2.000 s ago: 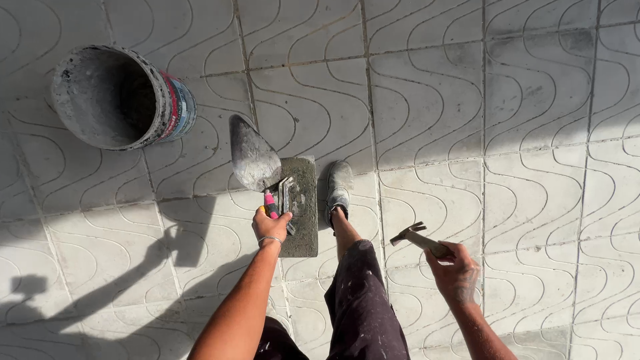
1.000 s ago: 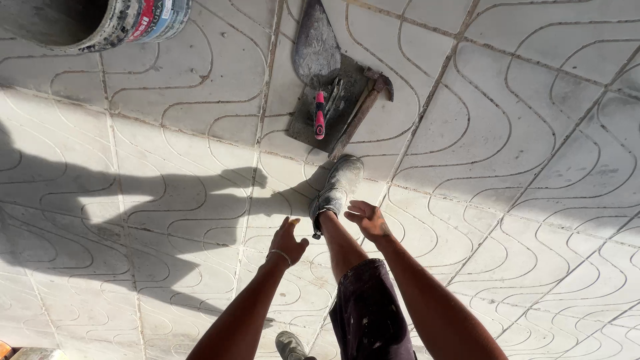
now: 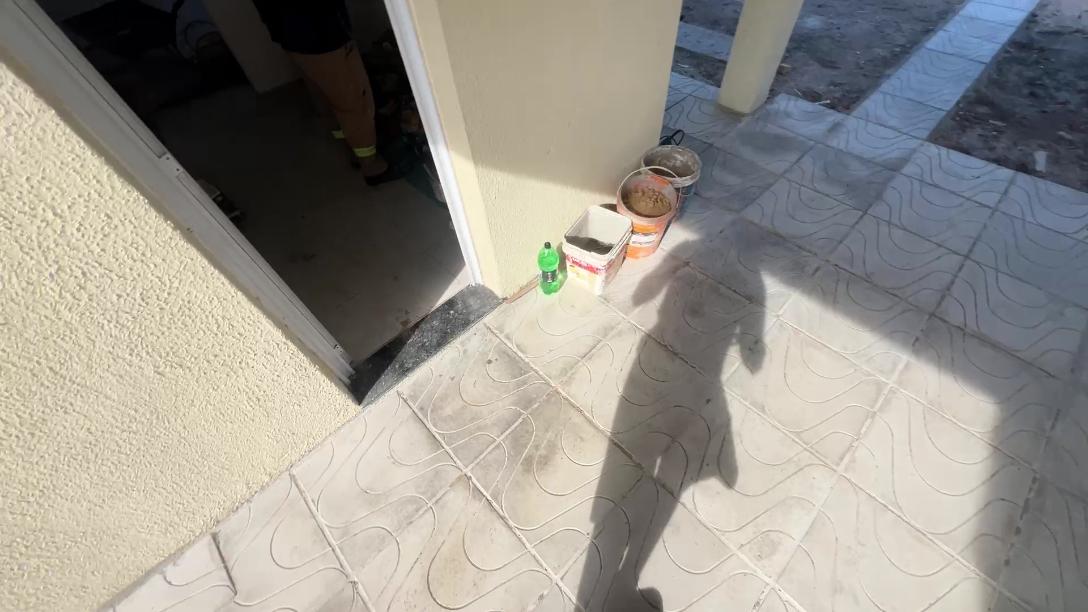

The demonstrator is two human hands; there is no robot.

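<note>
Neither my left hand nor my right hand shows in the head view now; only my long shadow falls across the patterned floor tiles [image 3: 544, 442]. By the corner of the wall stand a green plastic bottle [image 3: 549, 270], a square white bucket [image 3: 595, 255] with dark contents, an orange bucket [image 3: 648, 212] holding a sand-like material, and a round bucket [image 3: 673, 163] with a dirty rim behind it.
An open doorway with a dark stone threshold [image 3: 433, 340] lies at the left, between textured cream walls [image 3: 195, 365]. Inside, a person [image 3: 340, 93] stands with bare legs in view. A pillar [image 3: 759, 55] rises at the upper right beside bare ground.
The view has swung far away to a doorway and wall. Between the two earlier frames, my hands let go of the trowel and hammer, which lay on the mortar-covered board. Both hands have left view.
</note>
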